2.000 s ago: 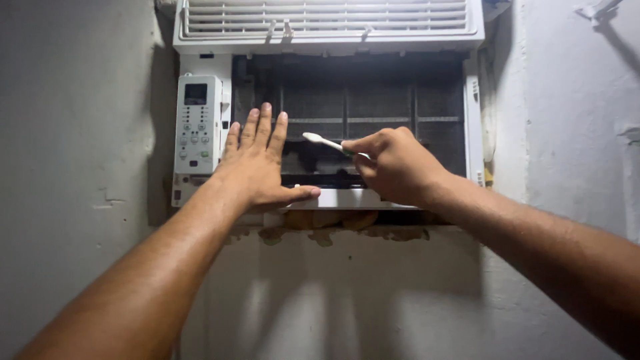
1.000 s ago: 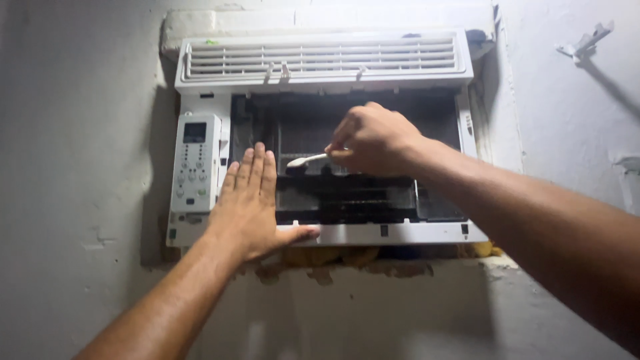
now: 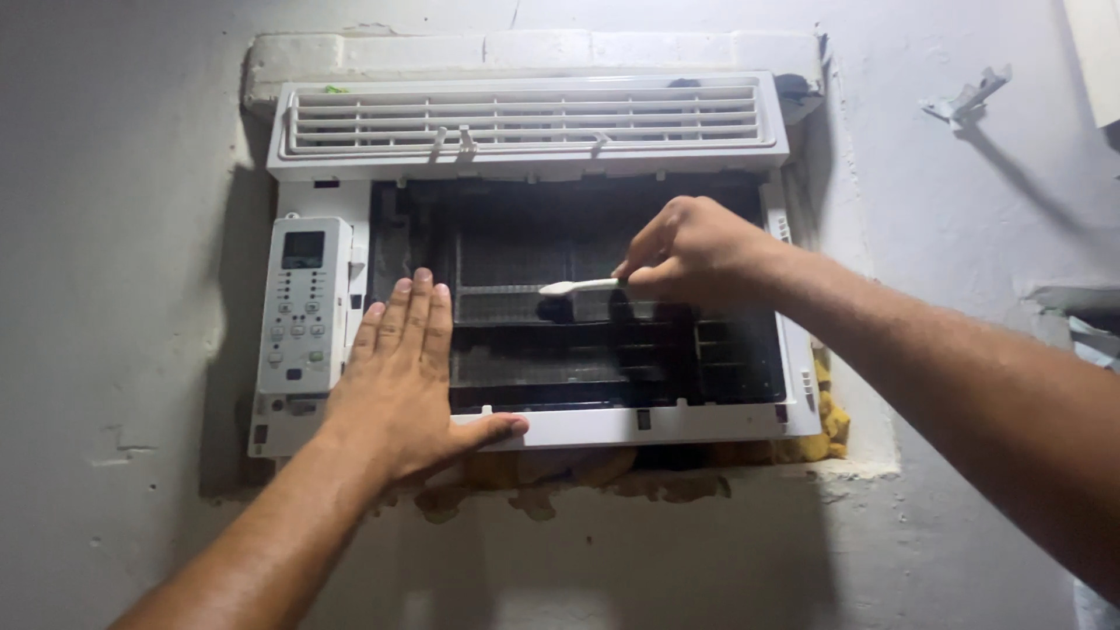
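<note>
My right hand [image 3: 691, 249] grips the handle of a toothbrush [image 3: 573, 287], its pale head pointing left in front of the dark mesh filter [image 3: 512, 254] of a window air conditioner. Whether the bristles touch the mesh cannot be told. My left hand [image 3: 398, 376] lies flat with fingers raised over the lower left of the unit's white front frame [image 3: 717, 424], its thumb stretched right along the bottom edge; it holds nothing. Left of that hand is the control panel [image 3: 302, 306] with a small dark display and buttons.
A white louvred grille [image 3: 525, 118] spans the unit's top, with small clips hanging below it. Yellow foam [image 3: 827, 420] fills the gap at the lower right. The wall opening has a chipped lower edge [image 3: 534, 499]. A metal bracket [image 3: 967, 94] juts from the wall at upper right.
The view has shifted noticeably, showing more above the unit. My right hand keeps hold of the toothbrush near the filter, and my left hand stays against the lower left of the frame.
</note>
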